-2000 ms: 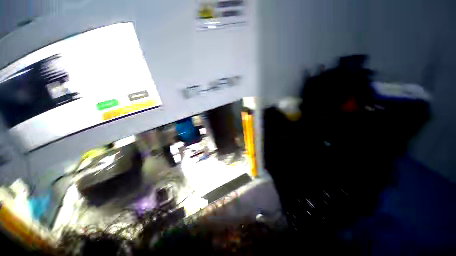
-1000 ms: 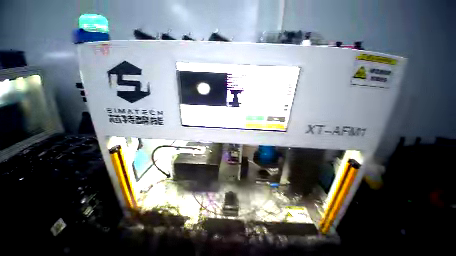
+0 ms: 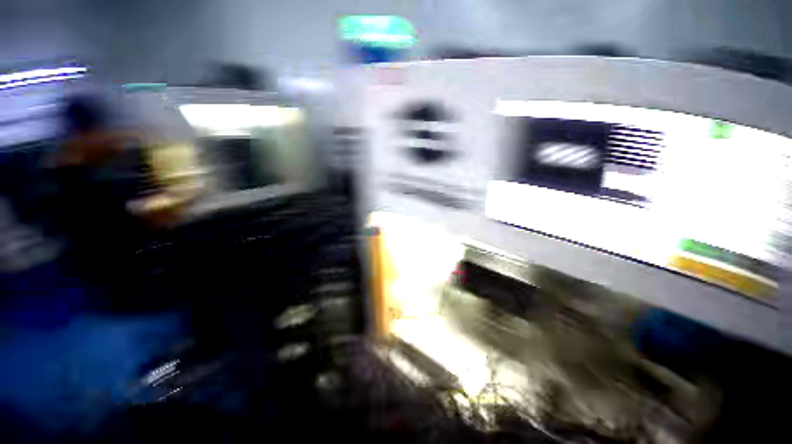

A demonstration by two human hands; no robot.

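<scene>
The frame is strongly blurred. The white machine [image 3: 434, 208] fills the right half, with its touchscreen [image 3: 556, 204] streaked sideways. Its lit opening lies below, with a bright metal bed [image 3: 447, 347], a dark box unit [image 3: 499, 282] and a blue round part [image 3: 669, 334] inside. A yellow-orange light curtain strip [image 3: 379, 282] stands at the opening's left edge. No hand of mine can be made out. The fixture and any small module cannot be made out.
Dark stacked trays [image 3: 287, 251] stand left of the machine. A signal lamp [image 3: 378, 31] glows green on its left corner. Another lit machine [image 3: 252, 156] stands farther back. A blurred dark figure, apparently a person [image 3: 91, 165], is at far left. Blue floor [image 3: 95, 355] shows lower left.
The view has swung left: the machine has shifted to the right of the picture, and the trays, second machine and blue floor have come into view. The touchscreen still shows a bright spot on black.
</scene>
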